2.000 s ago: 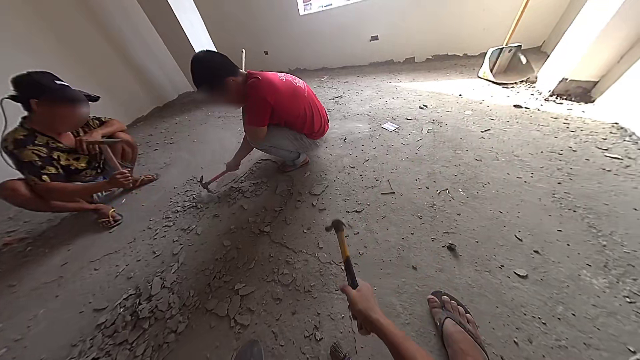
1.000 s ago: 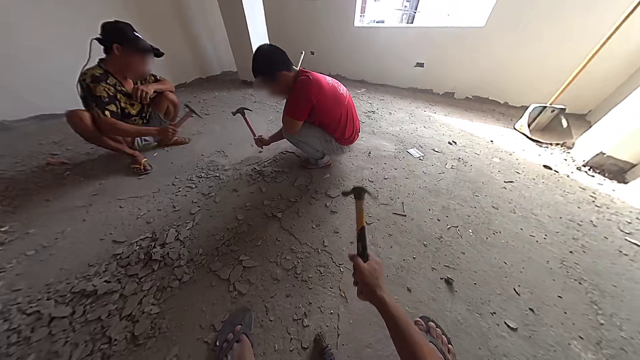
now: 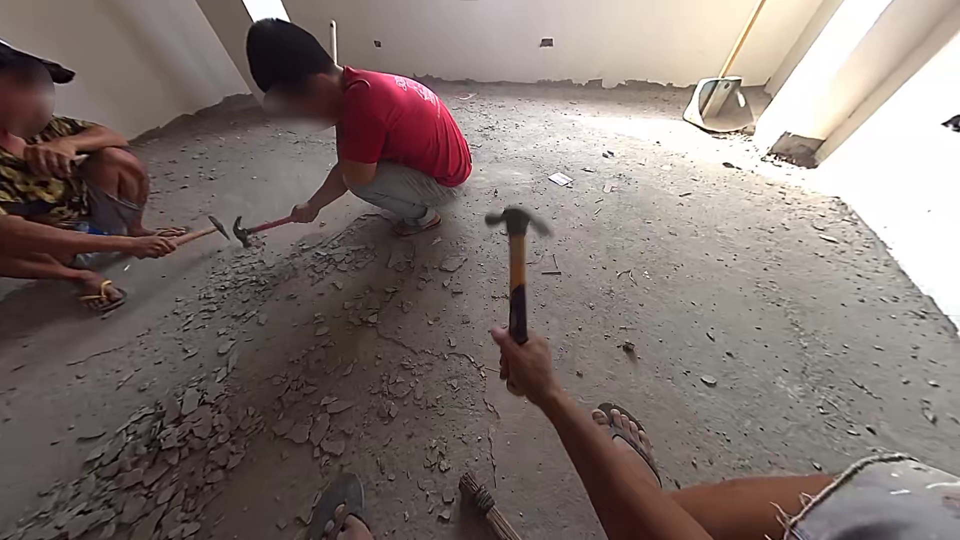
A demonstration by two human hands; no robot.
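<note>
My right hand (image 3: 527, 365) grips the dark lower handle of a claw hammer (image 3: 517, 274), held upright with its black head at the top, over the cracked concrete floor. The handle is yellow above the grip. My left hand is out of view. A stick-broom handle bound with cord (image 3: 484, 501) lies between my feet. Broken concrete chips (image 3: 172, 450) are heaped at the lower left, and a trail of chips (image 3: 255, 270) runs up toward two other people's hammers.
A person in a red shirt (image 3: 409, 124) squats ahead with a red-handled claw hammer (image 3: 262, 227). At the left edge squats another person (image 3: 52, 176) with a wooden-handled hammer (image 3: 199, 232). A long-handled dustpan (image 3: 718, 105) stands by the back wall.
Both co-workers' hammers have come down from their raised positions to near the chips. The hammer in my right hand stays raised. The view has shifted noticeably.
</note>
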